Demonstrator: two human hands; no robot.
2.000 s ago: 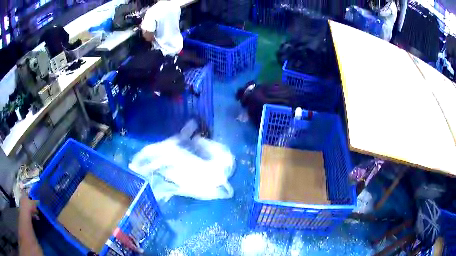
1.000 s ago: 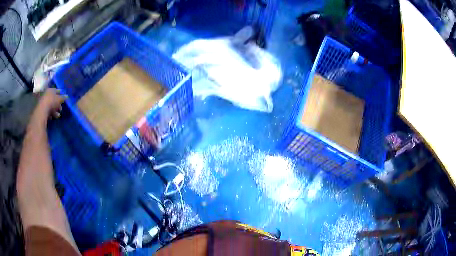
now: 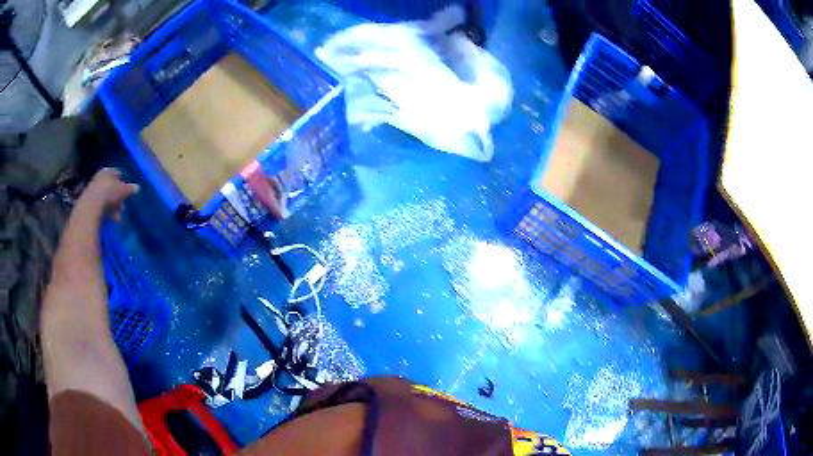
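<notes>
A blue lattice-sided plastic crate (image 3: 223, 200) stands at the upper left, with a tan cardboard sheet (image 3: 218, 129) in its bottom. My left hand (image 3: 111, 193) is at the left, beside the crate's near left side, with a small gap between hand and rim. Its fingers look curled, but they are blurred and I cannot tell if they hold anything. My right hand is not in view. A second blue crate (image 3: 588, 258) with a cardboard bottom (image 3: 602, 174) stands at the right.
A crumpled white plastic bag (image 3: 428, 80) lies on the floor between the crates. Black and white strips (image 3: 294, 356) are tangled below the left crate. A red stool (image 3: 183, 414) is at the lower left. The white table's edge (image 3: 758, 169) is at the right.
The view has turned further down, and the strips and red stool show more. My left hand was at the left crate's rim and is now a little away from it.
</notes>
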